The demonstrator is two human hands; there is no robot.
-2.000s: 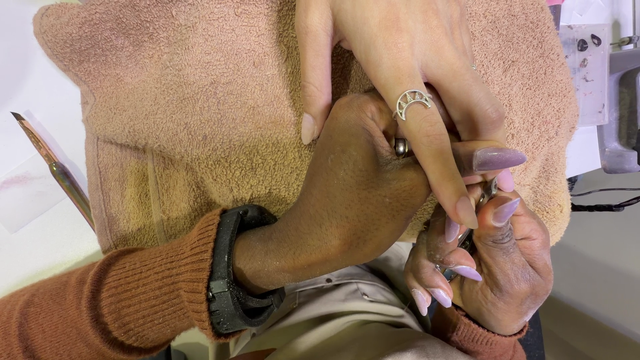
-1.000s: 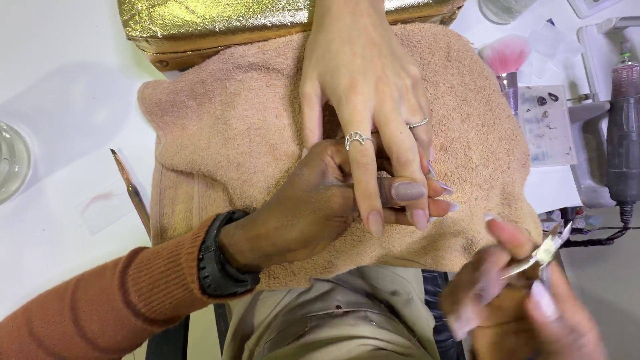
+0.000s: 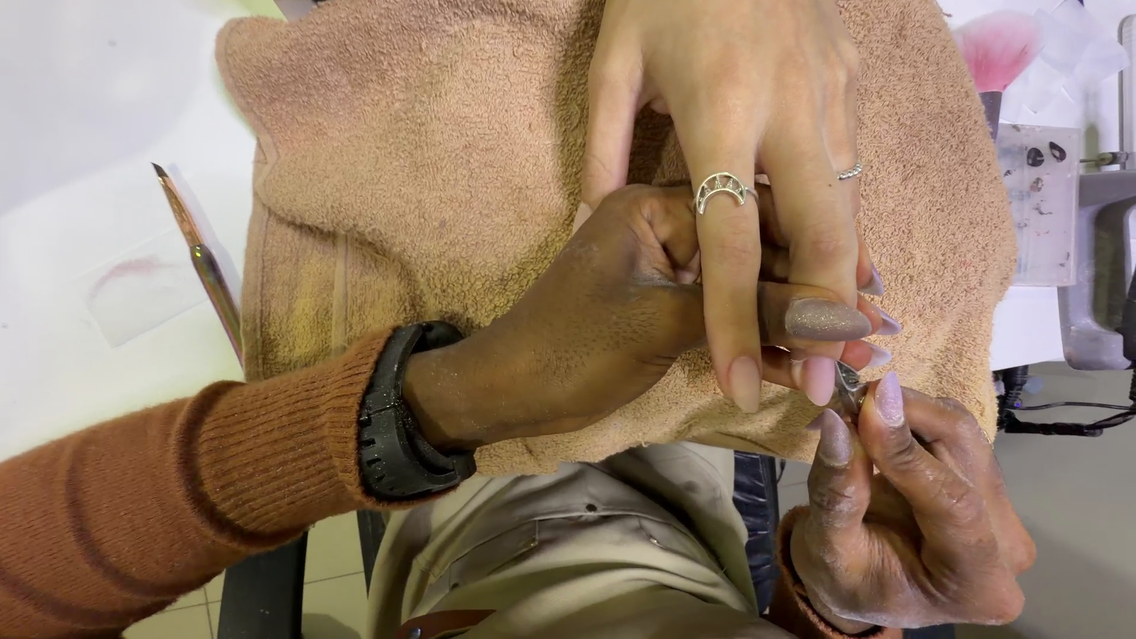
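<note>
Another person's hand (image 3: 737,98), wearing a crescent ring and a thin twisted ring, lies palm down over a tan terry towel (image 3: 426,151). My left hand (image 3: 603,302) holds its middle part of the fingers, with my thumb across one finger and my other fingertips underneath. In my right hand (image 3: 914,497) is a small metal nipper (image 3: 849,388), pinched between thumb and fingers, most of it hidden by them. The nipper's tip is beside the pink nail (image 3: 817,380) of the held finger; whether it touches cannot be told.
On the white table at left lie a thin brush (image 3: 209,266) and a small clear sheet (image 3: 146,280) with a pink smear. A pink fluffy brush (image 3: 998,53), a marked clear plate (image 3: 1038,204) and a grey device (image 3: 1105,266) with black cables are at the right.
My right hand has come back from the lower right, bringing the nipper up to the other person's fingertip. My left hand still holds that person's finger. The view has moved closer since one second ago.
</note>
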